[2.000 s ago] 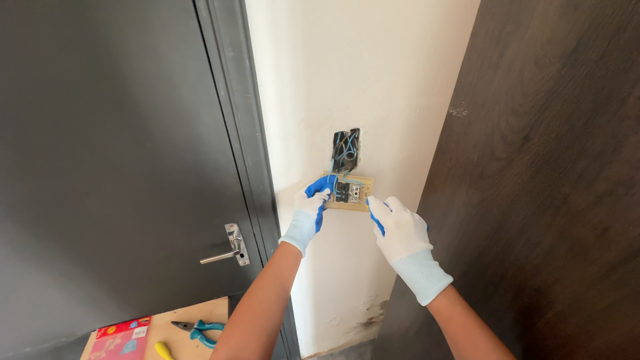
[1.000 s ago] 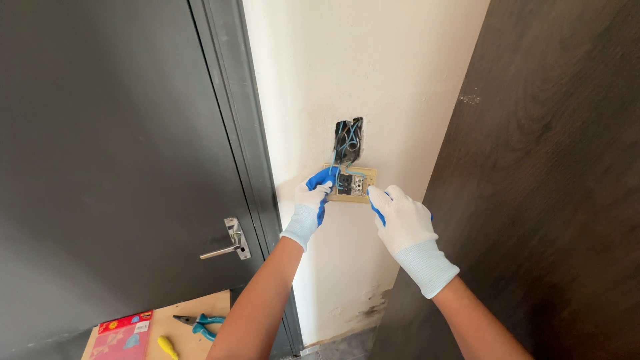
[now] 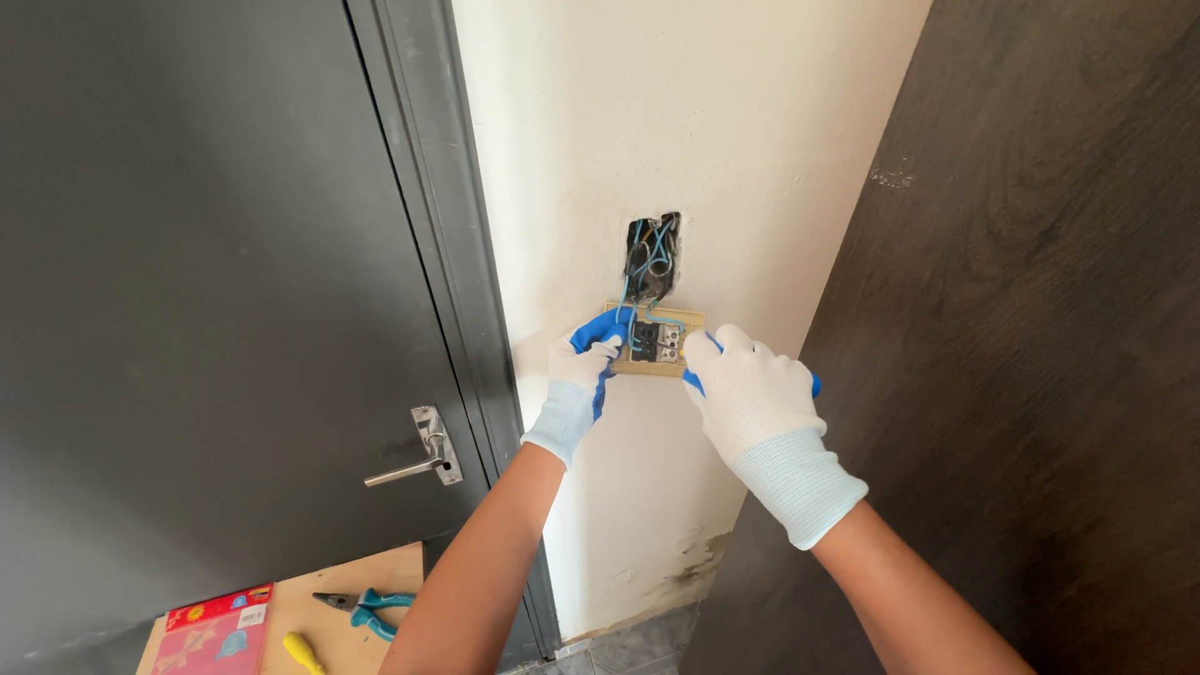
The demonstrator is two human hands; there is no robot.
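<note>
A beige switch and socket plate (image 3: pixel 656 368), its back with black and grey modules facing me, hangs by blue wires just below an open wall box (image 3: pixel 653 255) full of wires. My left hand (image 3: pixel 583 375), in a white glove with blue palm, grips the plate's left edge, fingers close to the blue wires. At the plate's right edge is my right hand (image 3: pixel 757 389), gloved the same way, with its fingers curled. Something small and yellowish shows at its fingertips by the modules; the rest is hidden in the fist, so I cannot tell what it is.
To the left is a grey door (image 3: pixel 234 281) with a metal lever handle (image 3: pixel 436 450). Below it, a wooden board (image 3: pixel 347 581) bears blue-handled pliers (image 3: pixel 367 605), a yellow handle (image 3: pixel 302 652) and a pink and red packet (image 3: pixel 216 637). A dark wood panel (image 3: pixel 1012 281) stands at right.
My left hand stays on the plate throughout. My right hand remains at the plate's right edge, its wrist and fist slightly turned.
</note>
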